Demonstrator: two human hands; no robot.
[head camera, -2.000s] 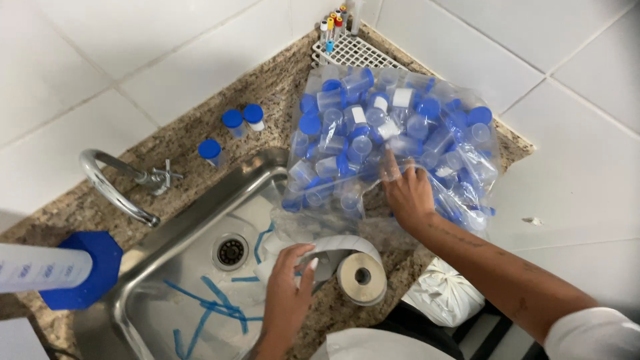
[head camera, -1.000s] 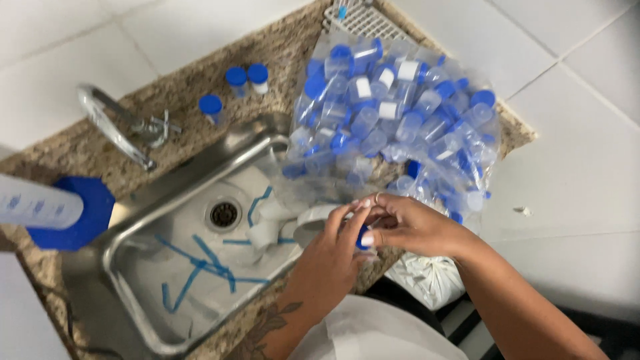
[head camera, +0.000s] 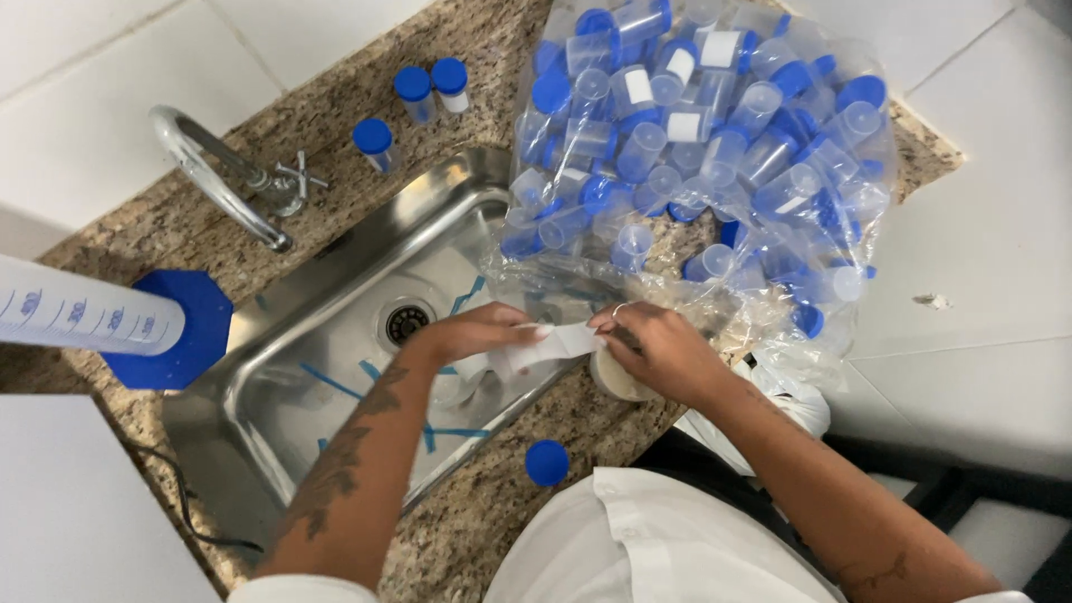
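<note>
A strip of white labels (head camera: 565, 342) is stretched between my two hands, over the sink's front edge. My left hand (head camera: 490, 331) pinches its left part, and my right hand (head camera: 649, 339) pinches its right end. Partly under my right hand, the label roll (head camera: 620, 377) rests on the granite counter. A blue-capped specimen container (head camera: 547, 462) stands at the counter's front edge, seen from above. Beyond my hands lies a clear plastic bag (head camera: 578, 272) of many blue-capped plastic containers (head camera: 643, 152), several with white labels.
Three blue-capped containers (head camera: 373, 138) stand behind the steel sink (head camera: 251, 419), near the chrome faucet (head camera: 209, 172). Blue strips (head camera: 331, 381) lie in the basin. A graduated cylinder (head camera: 92, 310) with a blue base is at the left. A white plastic bag (head camera: 800, 410) hangs below the counter's right side.
My right hand has come away from the bag of containers to the label strip. A blue-capped container, between my hands a second ago, now stands on the front counter. The view has shifted.
</note>
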